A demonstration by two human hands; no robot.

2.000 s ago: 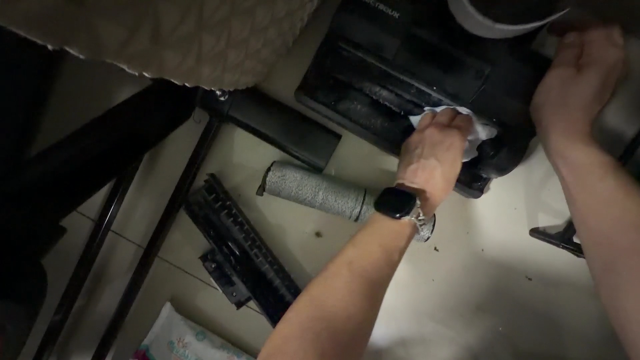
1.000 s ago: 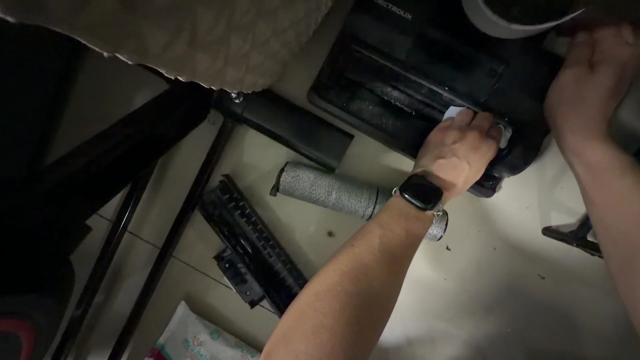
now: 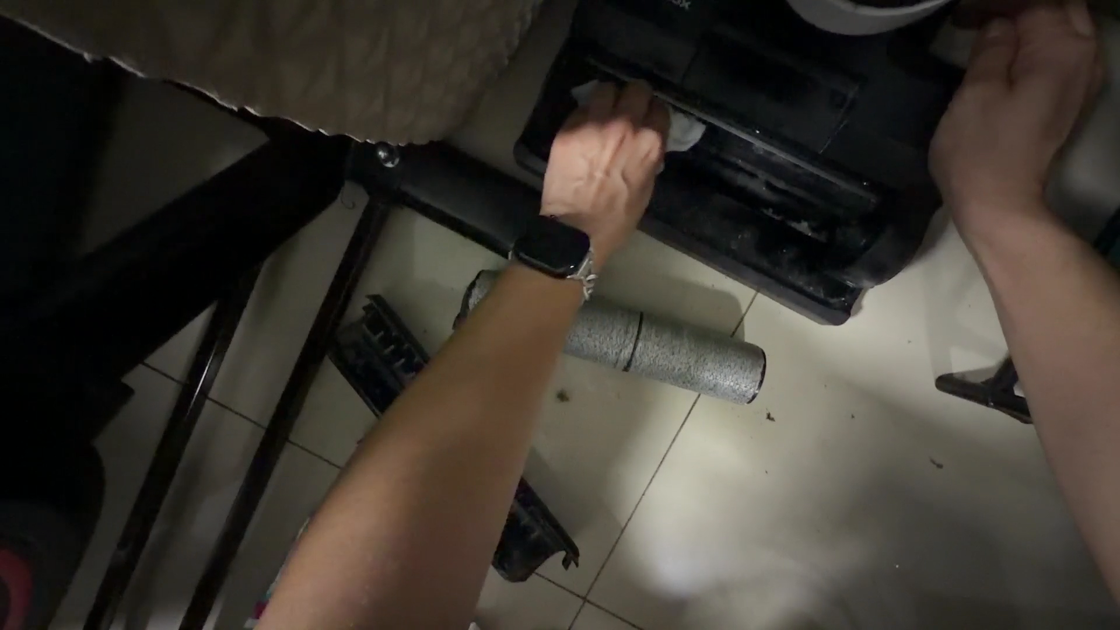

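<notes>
A black vacuum cleaner floor head [image 3: 770, 70] lies on the tiles with its long roller slot showing grey dust. My left hand [image 3: 608, 153], with a smartwatch on the wrist, presses a crumpled white wipe [image 3: 687, 131] into the left end of that slot. At the upper right, my right hand [image 3: 1015, 114] is beside the head's right side with its fingers bent; what it grips there is dark and partly out of frame. A grey fabric-covered brush roller [image 3: 691, 354] rests on the floor below, partly behind my left forearm.
A black slotted plastic part [image 3: 534, 529] lies under my left forearm. Black metal legs and bars [image 3: 297, 385] stand at the left, beneath a quilted beige cloth [image 3: 350, 70]. Another black part [image 3: 984, 394] is by my right forearm. Dark debris bits dot the tiles.
My left hand has moved with the wipe from the right end of the slot to its left end. My right hand stays beside the floor head.
</notes>
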